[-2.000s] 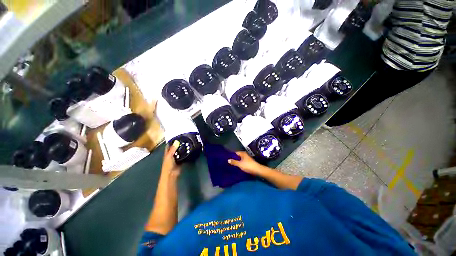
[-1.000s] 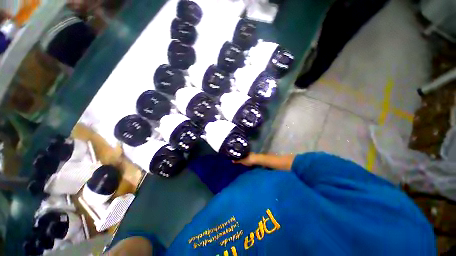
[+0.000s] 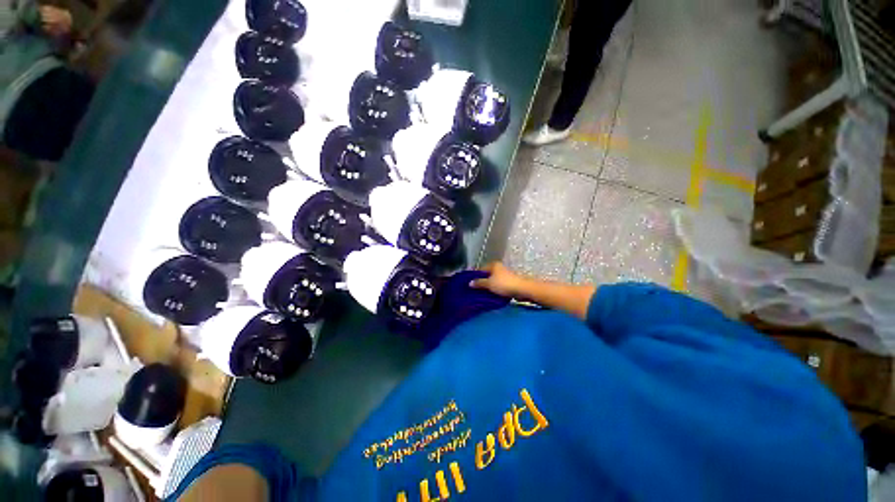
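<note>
My right hand (image 3: 499,281) holds the dark purple-blue cloth (image 3: 461,302) beside the black ball head of the nearest white security camera (image 3: 410,294) in the right row. The cloth lies against or very close to that ball head; whether they touch I cannot tell. My left hand is out of the picture; only the left sleeve and a bit of arm show at the bottom left edge. Another camera (image 3: 267,348) sits at the near end of the middle row, its ball head facing me.
More cameras (image 3: 332,224) stand in rows on the white liner (image 3: 137,211) and the dark green mat (image 3: 339,382). Other cameras (image 3: 150,402) stand on brown cardboard at lower left. A person's dark-clad leg (image 3: 584,69) is beyond the bench's right edge; another person is at upper left.
My left hand has left the nearest camera and gone out of view. My right hand still holds the cloth. The view has swung right, so the rows now appear farther left.
</note>
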